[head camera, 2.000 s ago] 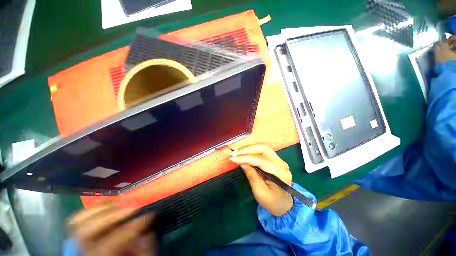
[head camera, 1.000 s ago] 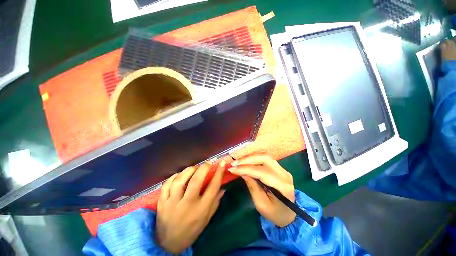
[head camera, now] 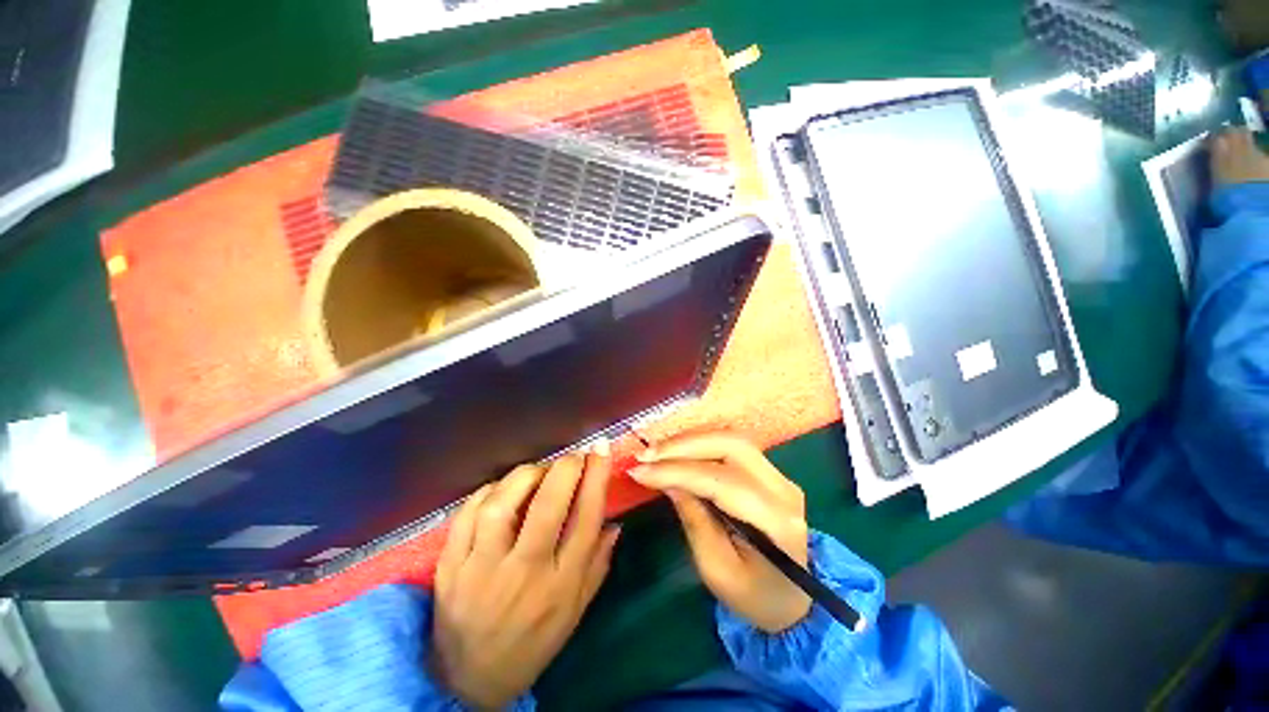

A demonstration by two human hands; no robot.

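A tablet rear housing [head camera: 418,431] stands tilted across the orange-red mat [head camera: 209,320], leaning on a tan cardboard core [head camera: 323,299]. Its dark inside with pale patches faces me. My left hand [head camera: 522,577] lies along the housing's lower edge, fingers on the edge, index fingertip near the tweezers' tip. My right hand [head camera: 731,522] holds black tweezers [head camera: 793,570] like a pen, with the tip close to the lower edge near its right end. Any small piece at the tip is too small to tell.
A die-cut parts sheet [head camera: 459,160] lies behind the core. Waiting housings [head camera: 960,278] lie on white sheets [head camera: 1023,452] to the right. Another person's blue sleeve [head camera: 1211,376] is at the far right. A dark housing [head camera: 35,84] lies at the upper left.
My left hand, blurred and lower left two seconds ago, came to the housing's lower edge and stays there. My right hand remains near the edge with the tweezers. The core is more exposed than at first.
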